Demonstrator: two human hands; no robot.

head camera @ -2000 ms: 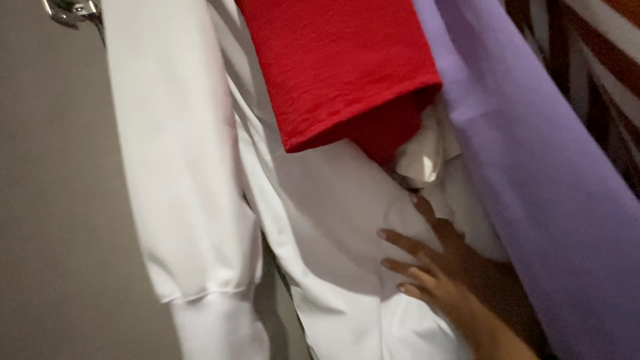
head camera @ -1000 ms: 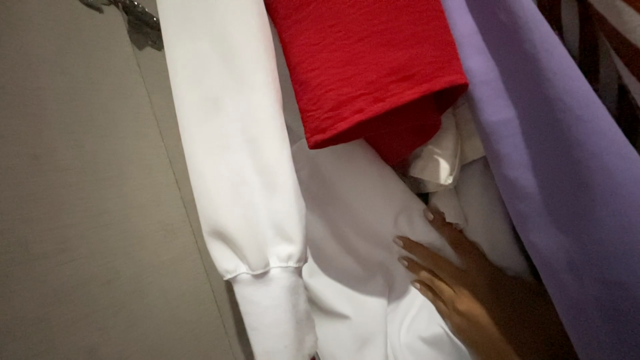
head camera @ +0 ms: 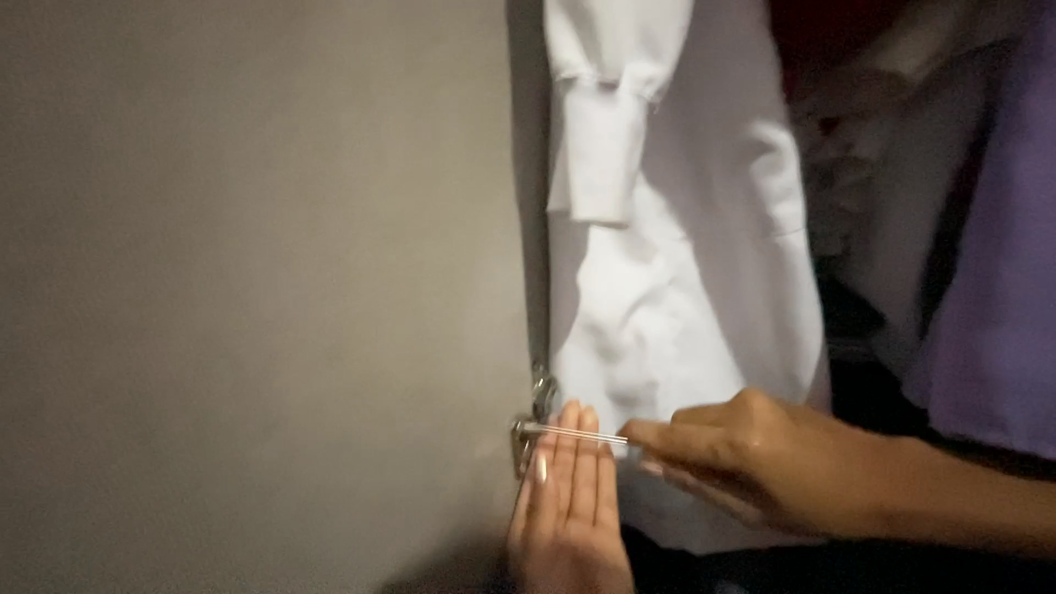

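Note:
My left hand [head camera: 569, 503] is palm up at the lower middle, its fingers straight and nearly side by side. A thin metal shaft [head camera: 582, 434], apparently a screwdriver's, passes over these fingers, its far end at a metal cabinet hinge [head camera: 521, 441]. Reaching in from the right, my right hand [head camera: 742, 462] is closed around the tool's other end; the handle is mostly hidden by the fingers. Behind both hands hangs a white garment [head camera: 685, 272] with a gathered, cuffed sleeve [head camera: 601, 157].
A plain grey-beige door or panel [head camera: 264, 272] fills the left side, with the hinge at its edge. Purple fabric [head camera: 990, 330] hangs at the right. Dark, blurred clothing lies between it and the white garment.
The right hand has left the white garment and now holds a thin tool at a hinge. The left hand has come into view. The view has shifted strongly, with more of the panel showing.

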